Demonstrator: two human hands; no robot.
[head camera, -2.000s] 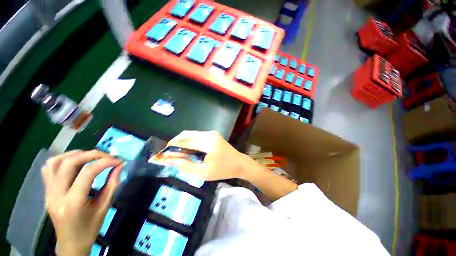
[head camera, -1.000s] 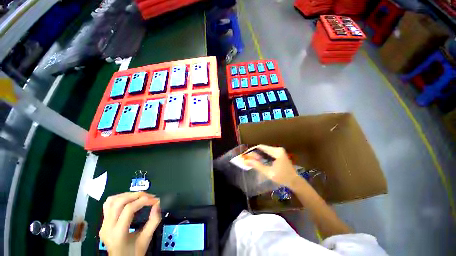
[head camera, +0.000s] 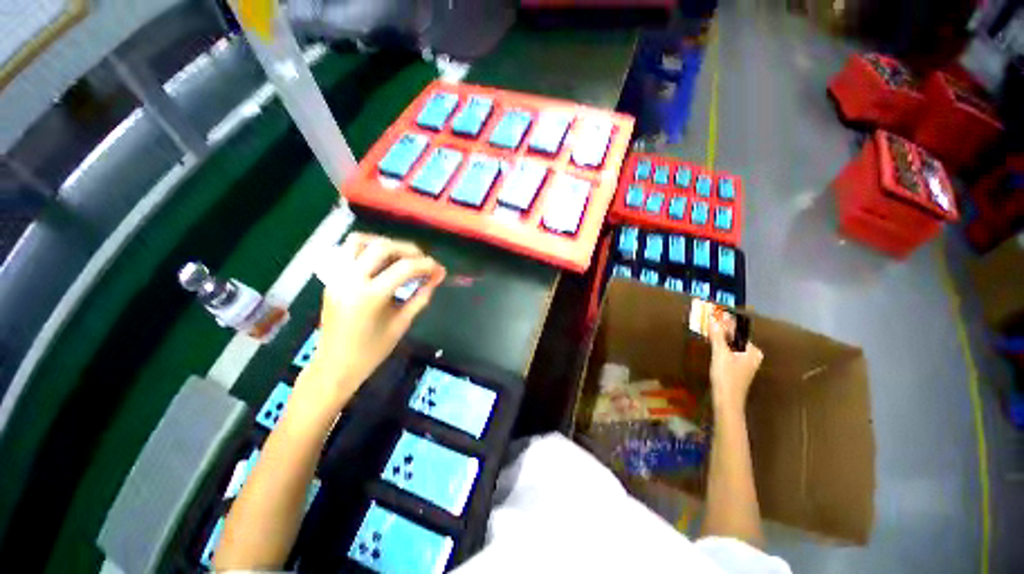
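My left hand (head camera: 376, 294) reaches over the bench beyond the black foam tray (head camera: 357, 440). Its fingers are bent over a small whitish piece (head camera: 409, 289), partly hidden; a grip on it cannot be told. My right hand (head camera: 736, 364) holds a white and black scraper card with orange print (head camera: 716, 321) over the open cardboard box (head camera: 833, 387). Light-blue smartphones (head camera: 430, 472) lie in the black tray, camera dots showing. My left forearm covers part of the tray's left row.
A red foam tray of phones (head camera: 494, 211) lies beyond the black one. A bottle (head camera: 234, 303) and a grey-white film stack (head camera: 174, 477) are at the left. Scraps (head camera: 651, 420) lie in the box. More phone trays (head camera: 679, 233) stand behind it; red stacks (head camera: 893, 202) are on the floor.
My left hand has moved from above the black tray out to the small whitish piece. My right hand has moved away from the tray, over the box; the clear film trailing from it no longer shows.
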